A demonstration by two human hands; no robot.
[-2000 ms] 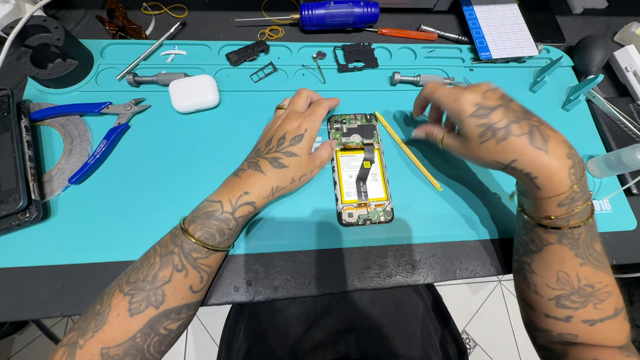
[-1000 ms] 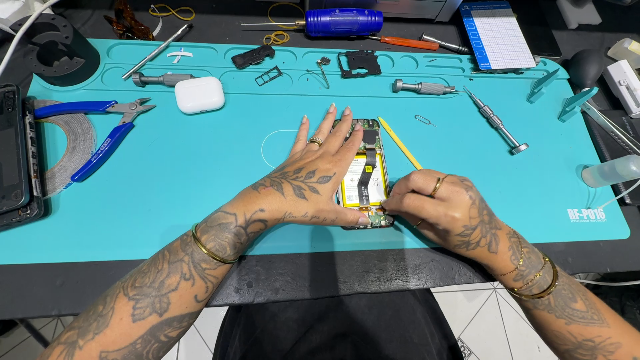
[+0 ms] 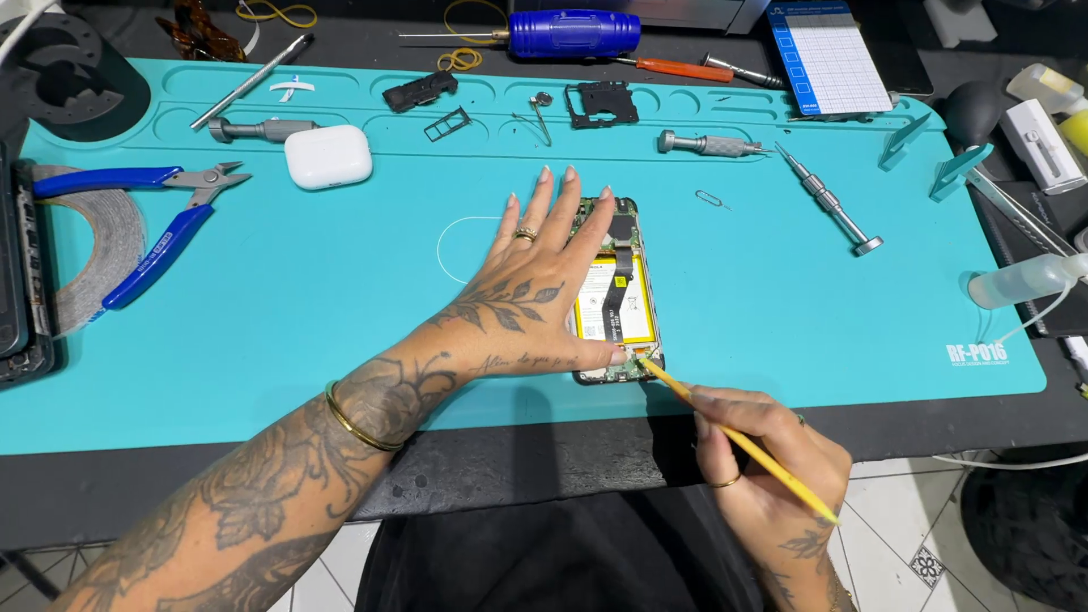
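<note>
An opened smartphone (image 3: 643,293) lies on the teal repair mat (image 3: 340,297), its circuit boards, yellow-edged battery (image 3: 639,310) and black flex cable (image 3: 618,297) exposed. Spread over the phone's left side is my left hand (image 3: 544,289), fingertips near the top board and thumb resting on the lower board; it hides part of the phone. My right hand (image 3: 765,459) grips a yellow plastic spudger (image 3: 752,450) like a pen. The spudger's tip touches or nearly touches the lower circuit board (image 3: 633,367) beside my left thumb.
Blue-handled cutters (image 3: 161,234) and a white earbud case (image 3: 329,157) lie left. Precision screwdrivers (image 3: 714,144) (image 3: 826,199) and a SIM ejector pin (image 3: 712,200) lie right of the phone. Loose black phone parts (image 3: 421,91) sit in the mat's back trays. A plastic bottle (image 3: 1020,282) lies at the right edge.
The yellow spudger lay on the mat right of the phone; my right hand now holds it at the phone's lower end. Two seconds ago my left hand was at the phone's left edge; now it lies over it.
</note>
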